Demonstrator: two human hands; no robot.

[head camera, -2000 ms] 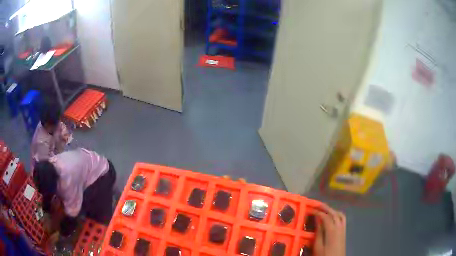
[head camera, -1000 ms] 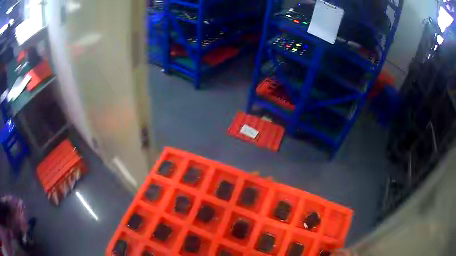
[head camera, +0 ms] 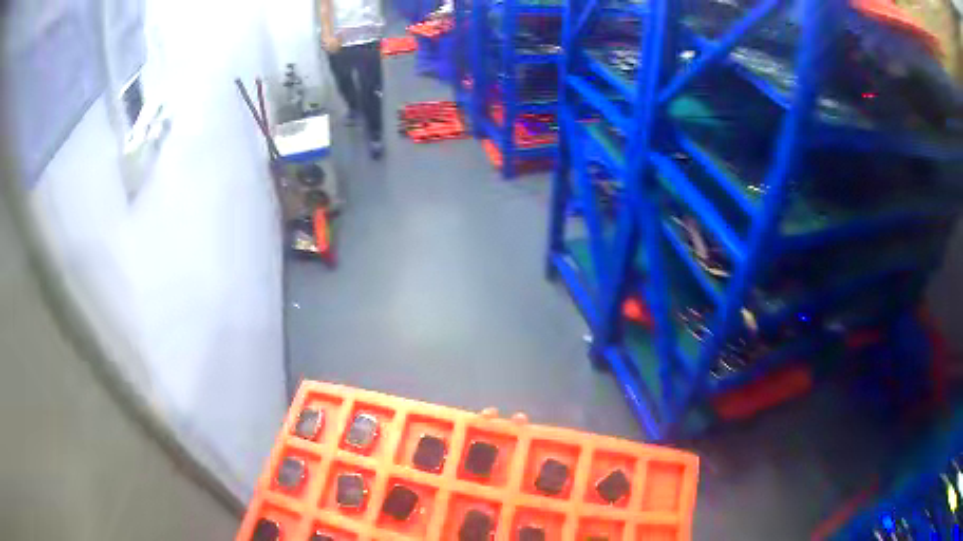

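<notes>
An orange-red parts tray [head camera: 407, 409] with square pockets is held up in front of me, its lower part cut off by the picture's bottom edge. Dark square watch bodies [head camera: 482, 458] lie singly in most visible pockets; the far right corner pocket [head camera: 663, 481] is empty. Fingertips of my left hand [head camera: 503, 416] show over the middle of the tray's far edge; the rest of that hand is hidden under the tray. My right hand is not in view.
Blue metal racks [head camera: 642, 201] with green shelves stand on the right. A white wall [head camera: 201, 275] runs along the left. A grey-floored aisle [head camera: 407, 285] lies between. A person [head camera: 359, 63] stands farther up it, near red trays [head camera: 431, 122] and items along the wall [head camera: 306, 196].
The view has passed the doorway into the rack aisle; the racks are nearer on the right. The tray is still carried in front. My right hand, seen earlier at its right edge, is out of view.
</notes>
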